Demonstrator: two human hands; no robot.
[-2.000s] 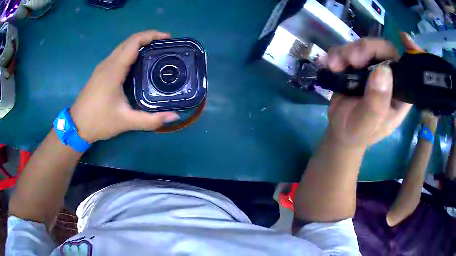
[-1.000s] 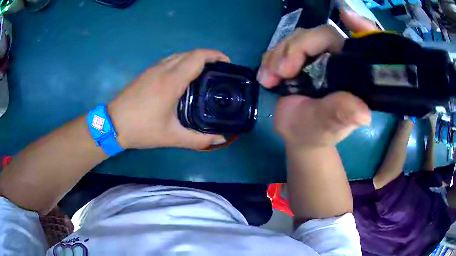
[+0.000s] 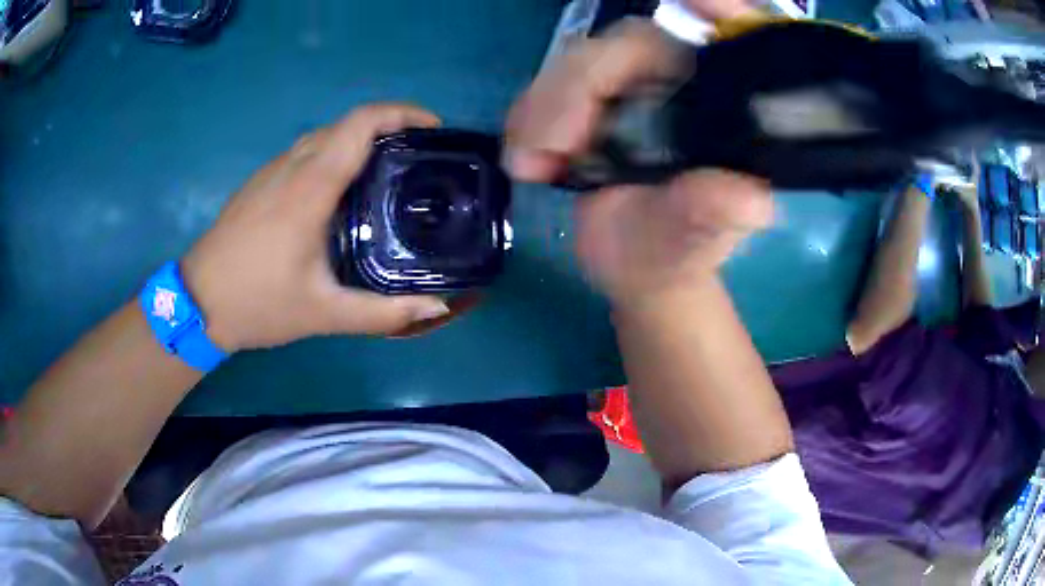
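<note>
A speaker unit [image 3: 430, 212] with a black glossy rounded-square cover faces up on the green bench. My left hand [image 3: 292, 229], with a blue wrist strap [image 3: 180, 317], grips it around its left side. A bit of its brown strap shows below it. My right hand [image 3: 653, 172], blurred, holds the black electric screwdriver [image 3: 802, 109] roughly level. The driver's tip end points left, just right of the speaker unit and apart from it; the tip itself is hidden or blurred.
The green bench [image 3: 275, 63] spans the view. A black cover [image 3: 181, 14] lies at the top left, beside a pale unit [image 3: 29, 32] at the corner. The screw feeder is mostly hidden behind my right hand. A person in purple [image 3: 905, 424] works at the right.
My right hand has brought the screwdriver left, away from the feeder and close to the speaker unit. The unit moved right, then back left, in my left hand.
</note>
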